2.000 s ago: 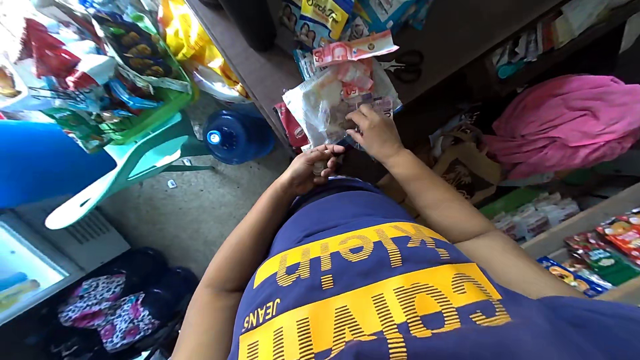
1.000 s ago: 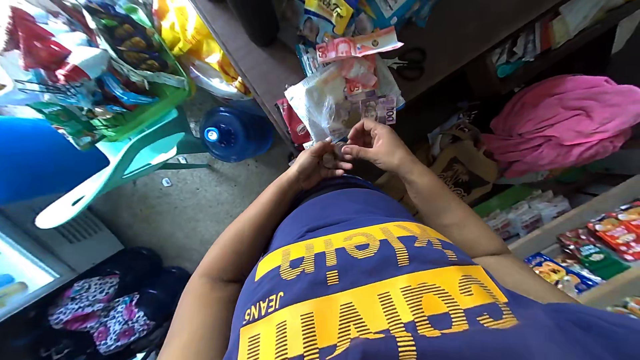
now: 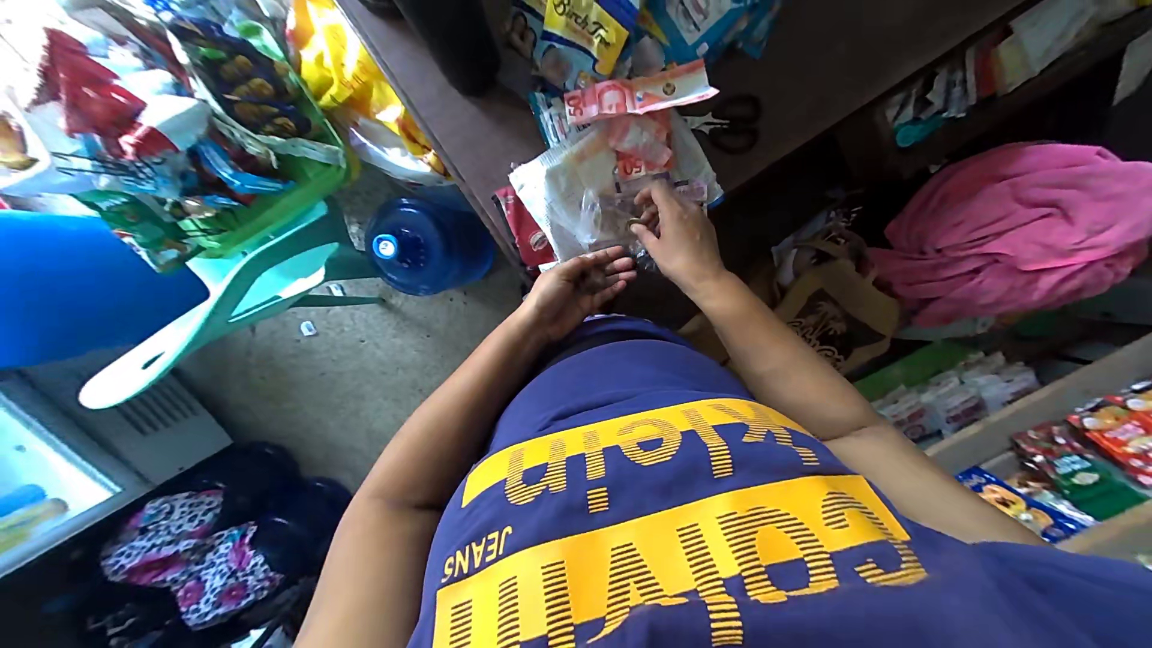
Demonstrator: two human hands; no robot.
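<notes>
My left hand point(image 3: 580, 286) is half cupped, palm up, at the near edge of a clear plastic bag point(image 3: 585, 202); small dark things, perhaps coins, seem to lie in its palm. Over the bag, my right hand point(image 3: 679, 236) pinches a small round thing that looks like a coin between thumb and fingertips. Red banknotes point(image 3: 643, 148) lie on the bag beyond the right hand, and a folded red banknote point(image 3: 634, 97) lies across its far end. A purple banknote point(image 3: 691, 191) shows partly beside the right fingers. Scissors point(image 3: 733, 124) with dark handles rest to the right.
A dark table point(image 3: 468, 135) holds a black cylindrical thing point(image 3: 450, 40) and snack packets point(image 3: 589, 31). At left are a green basket point(image 3: 310, 184) of packets, a teal plastic chair point(image 3: 216, 315) and a blue water jug point(image 3: 427, 243). Pink cloth point(image 3: 1017, 229) lies at right.
My right hand has moved away from the left hand and back over the plastic bag. The left hand has opened out from its closer cupped pose, and the purple banknote is now more covered.
</notes>
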